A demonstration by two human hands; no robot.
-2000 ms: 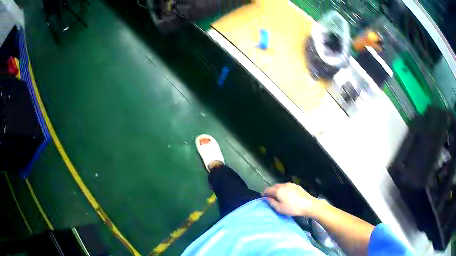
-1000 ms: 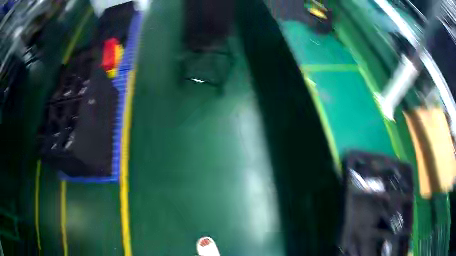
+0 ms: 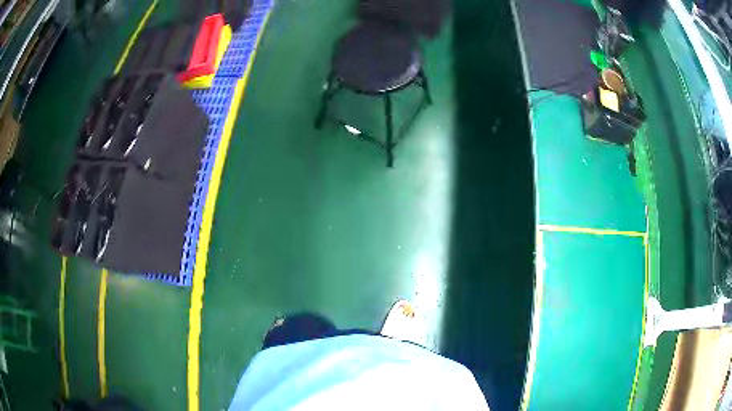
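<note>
Neither of my hands is in the picture. Nearest in front of me is the green floor (image 3: 321,241), with my light shoe (image 3: 399,319) and blue shirt at the bottom edge. A round black stool (image 3: 377,58) stands farther ahead. To the right runs a green-topped bench (image 3: 590,193) with yellow lines. On its far part lie a black mat (image 3: 556,44) and a black box with a yellow label (image 3: 614,116), which looks like a soldering station.
On the left, stacked black foam trays (image 3: 156,217) sit on a blue slatted pallet (image 3: 221,100), with red and yellow bins (image 3: 206,52) beyond. A yellow floor line (image 3: 207,241) runs beside the pallet. A white bracket (image 3: 690,316) and tan board (image 3: 692,373) are at the lower right.
The view has turned from the tan and white bench to the aisle and moved forward. The stool and black mat are nearer. The hand that gripped the shirt hem has left the picture.
</note>
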